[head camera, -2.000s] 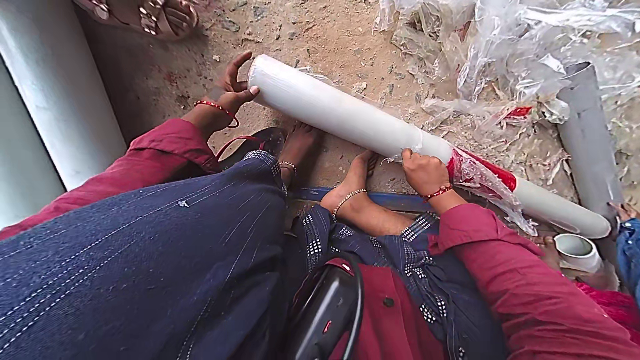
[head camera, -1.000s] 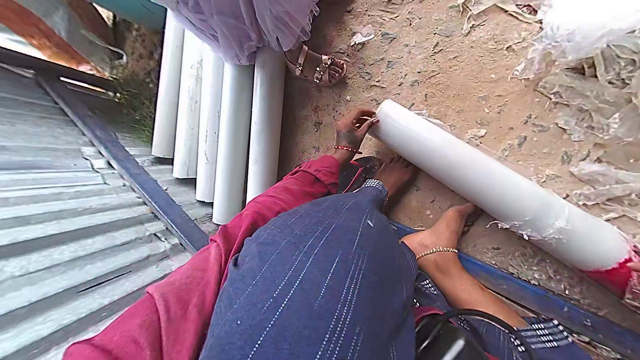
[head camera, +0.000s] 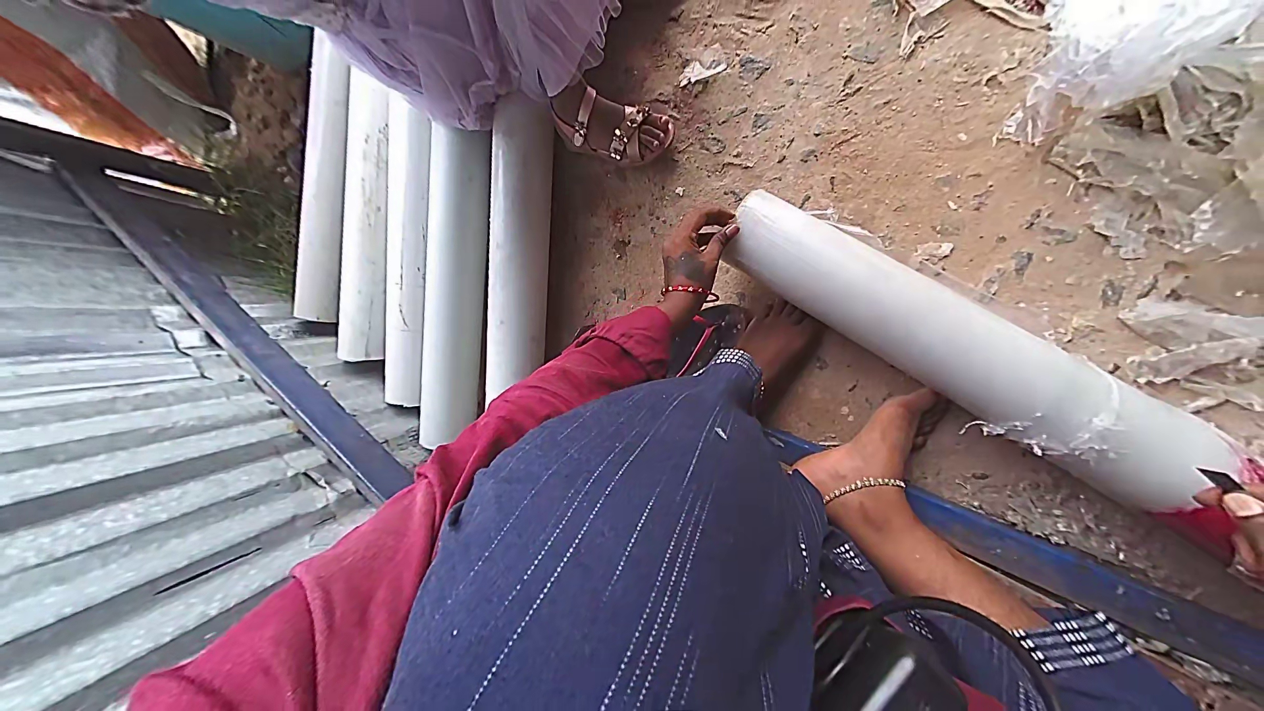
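Observation:
A white plastic pipe with bits of clear film on it lies diagonally across the ground. At its upper left end, my left hand has the thumb and fingers on the rim. My right hand shows only as fingers at the right edge, over red wrapping on the pipe's lower part. A small dark pointed piece, perhaps a blade, sticks out from these fingers. The rest of the right hand and the pipe's far end are out of view.
Several white pipes lie side by side at the left, by corrugated metal sheets and a blue metal bar. A person's sandalled foot is near their ends. Crumpled clear plastic lies at the upper right. My bare feet are beside the pipe.
The view has swung far left, bringing in the row of pipes and the metal sheets. My left hand stays at the pipe's end. My right hand, on the pipe earlier, is now mostly out of frame.

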